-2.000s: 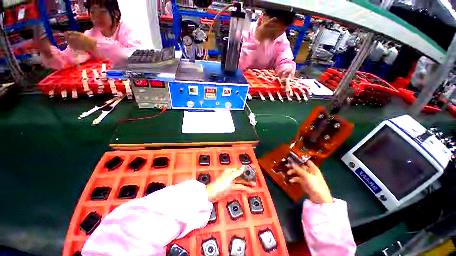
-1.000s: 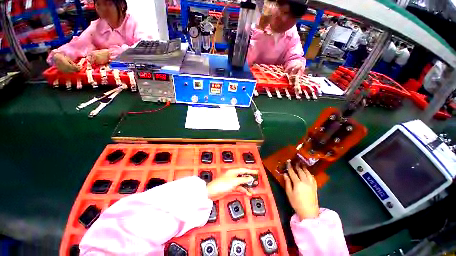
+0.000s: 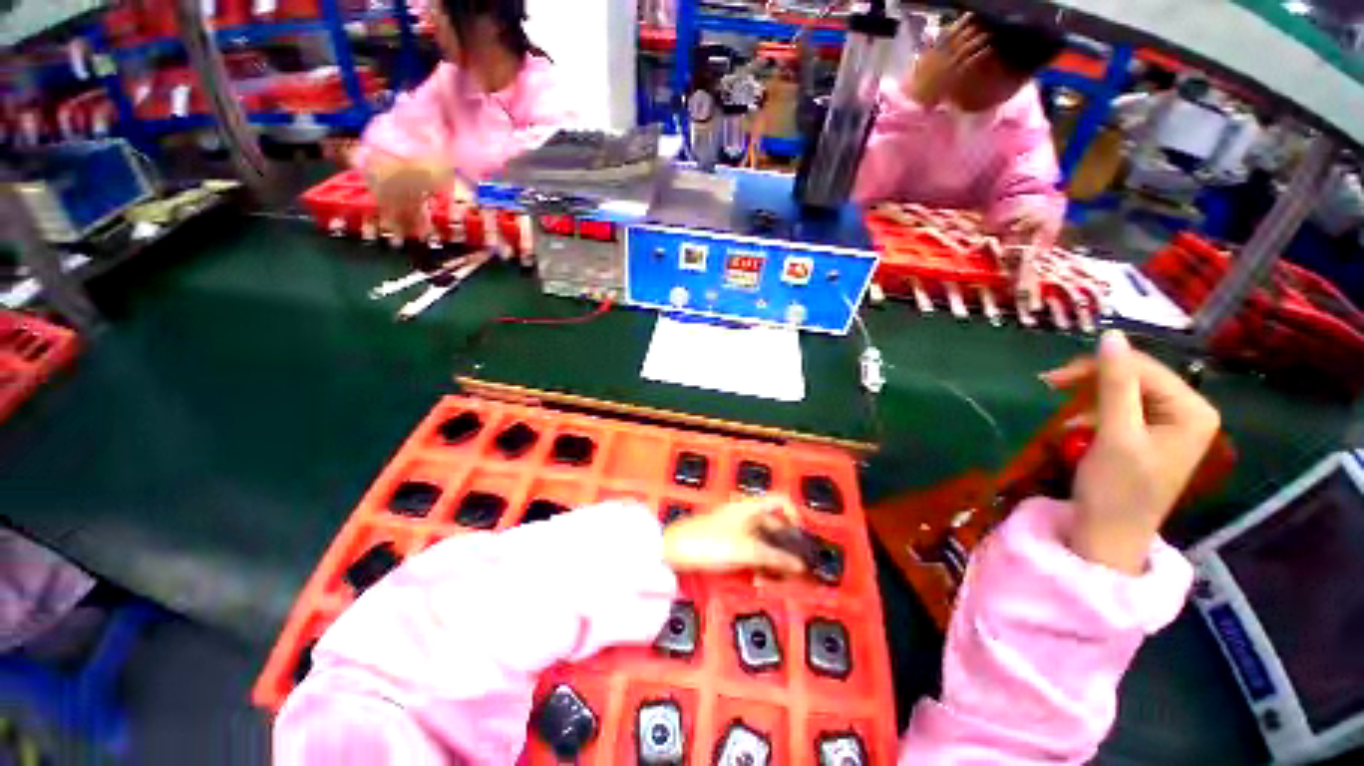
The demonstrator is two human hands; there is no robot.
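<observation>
My left hand point(image 3: 736, 539) reaches over the right part of the red-orange compartment tray point(image 3: 625, 482) and holds a dark smartwatch body point(image 3: 793, 542) in its fingertips, tilted. Another watch body point(image 3: 826, 563) lies in the pocket just beside it. My right hand point(image 3: 1143, 437) is raised over the orange-brown clamp fixture point(image 3: 957, 524), fingers bent upward, next to a red grip point(image 3: 1074, 443). Whether it grips this handle is unclear. The hand and sleeve hide much of the fixture.
Behind the tray are a white paper sheet point(image 3: 724, 356), a blue-fronted control box point(image 3: 748, 276) and a power supply point(image 3: 579, 258). A monitor point(image 3: 1301, 584) stands at the far right. Two people in pink smocks work opposite at red trays. Another red tray point(image 3: 30, 359) is far left.
The view has swung left. My right hand has gone from low on the fixture up to its grip area. My left hand stays over the same tray area with the watch body.
</observation>
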